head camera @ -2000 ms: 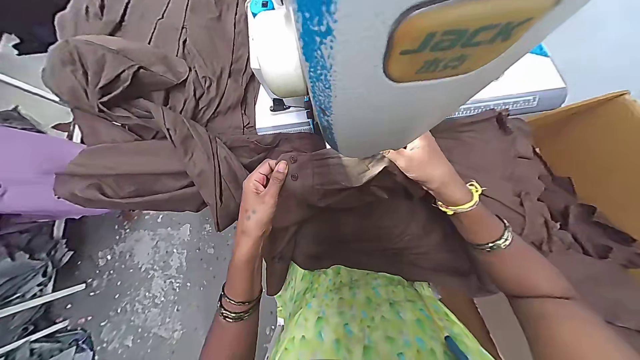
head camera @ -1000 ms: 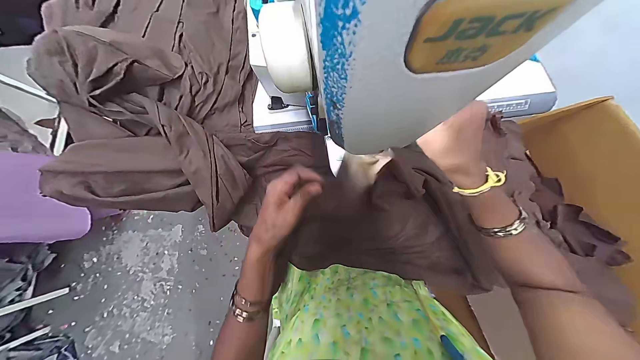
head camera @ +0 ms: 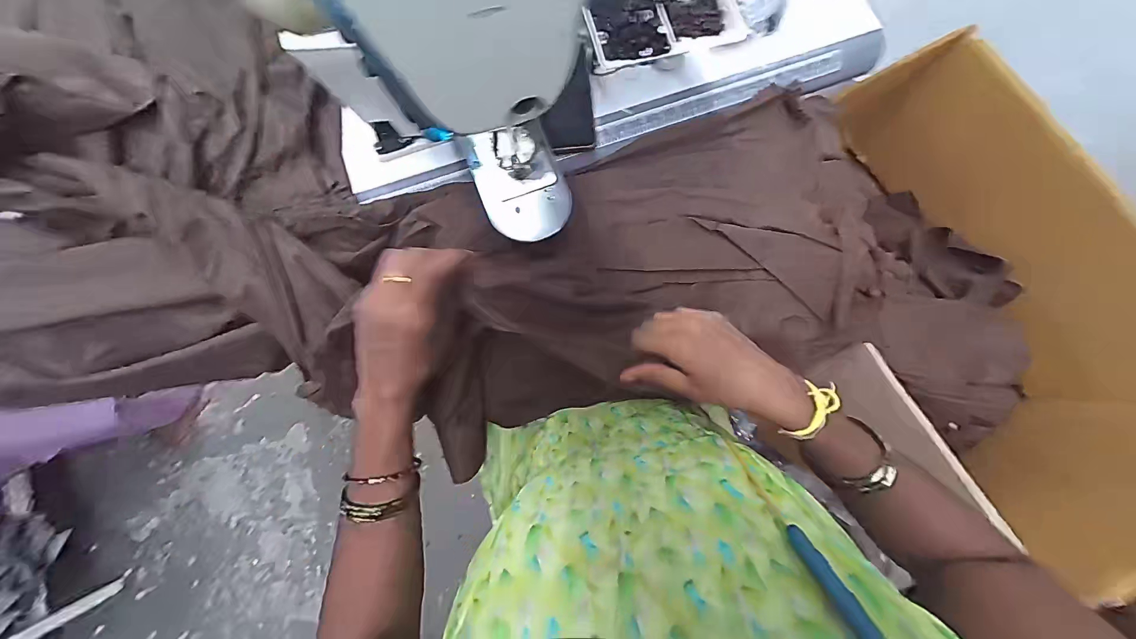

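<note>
Brown fabric (head camera: 710,240) lies in folds across the front of a sewing machine (head camera: 470,62). The metal free-arm plate (head camera: 530,209) below the presser foot shows bare, with cloth just in front of it and on both sides. My left hand (head camera: 399,311), wearing a ring, is closed on gathered fabric left of the plate; its fingertips are blurred. My right hand (head camera: 701,355) rests at the near edge of the cloth, fingers bent; whether it pinches the fabric cannot be told.
A large cardboard box (head camera: 1021,266) stands open at the right, next to more piled brown cloth. Purple fabric (head camera: 80,430) hangs at the left. A tray with dark small items (head camera: 630,35) sits on the machine bed. Scraps (head camera: 35,550) lie at lower left.
My right hand has left the machine head's side and come down nearer my body. The plate, hidden before, is now exposed. The view has shifted strongly, closer to the needle area.
</note>
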